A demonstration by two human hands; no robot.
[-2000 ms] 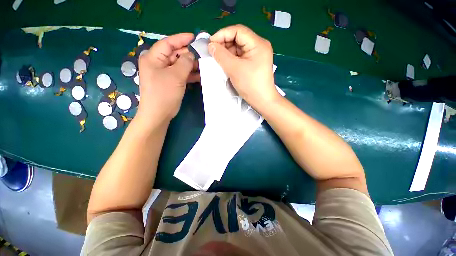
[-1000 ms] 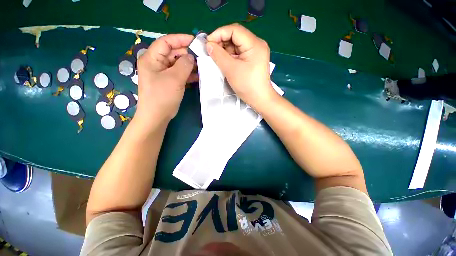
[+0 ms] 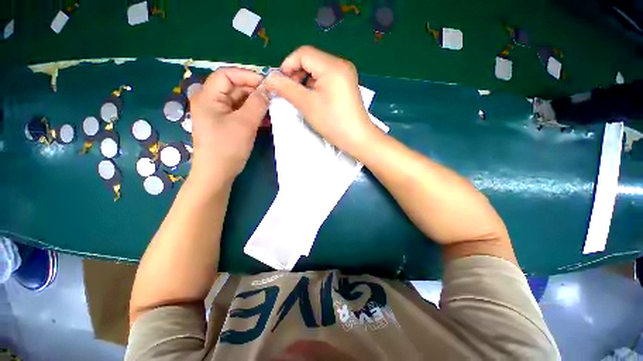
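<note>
My left hand (image 3: 227,121) and my right hand (image 3: 319,99) meet at the bench's far edge. Their thumbs and fingers pinch a small round module with a whitish sticker (image 3: 271,86); the fingers hide most of it. Overlapping white sticker sheets (image 3: 299,194) lie below my hands, their upper part partly under my right hand. Several loose round modules (image 3: 142,130) with dark rims, pale round faces and gold tails lie left of my left hand.
Beyond the glossy green bench (image 3: 423,233), modules with square stickers (image 3: 452,38) lie on a flat green surface. A white strip (image 3: 604,190) lies at far right. A dark sleeve-like shape (image 3: 599,104) reaches in from the right edge.
The parts on the far green surface have moved right. The view has shifted slightly. My fingers have closed over the module and sticker, which showed more clearly before.
</note>
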